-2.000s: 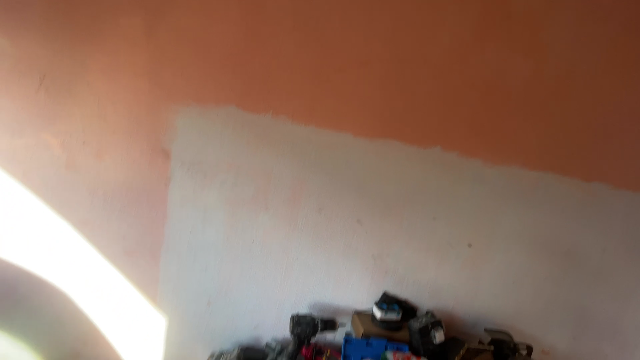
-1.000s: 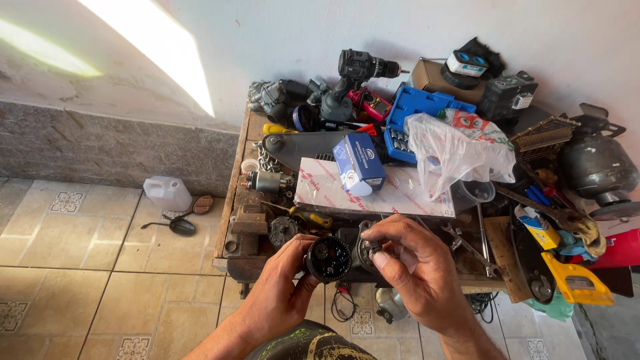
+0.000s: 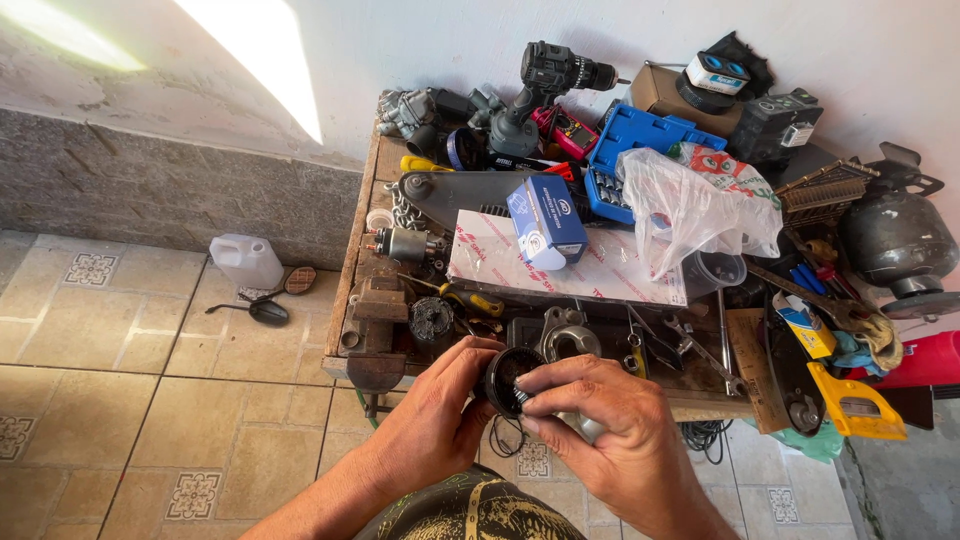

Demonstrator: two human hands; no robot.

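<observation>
My left hand (image 3: 442,416) holds a round black cup-shaped part (image 3: 514,379) by its side, its open face turned up toward me. The fingers of my right hand (image 3: 604,427) pinch a small metal toothed piece (image 3: 520,394) at the cup's mouth; how far it sits inside is hidden by the fingers. Just beyond my hands, on the wooden bench, are a greasy dark cylindrical part (image 3: 431,321) and a grey metal housing (image 3: 568,337). A bench vise (image 3: 377,307) stands left of them, with a starter solenoid (image 3: 407,244) behind it.
Crowding the wooden bench (image 3: 360,210) are a cordless drill (image 3: 551,71), a blue socket case (image 3: 637,135), a blue cardboard box (image 3: 547,221), a plastic bag (image 3: 697,202) and wrenches (image 3: 701,352). A yellow-handled saw (image 3: 855,401) overhangs the right edge. A plastic jug (image 3: 246,261) stands on the tiled floor.
The view has swung down from the wall to the bench. Since one second ago, my right hand has moved left to the black cup, bringing my hands together.
</observation>
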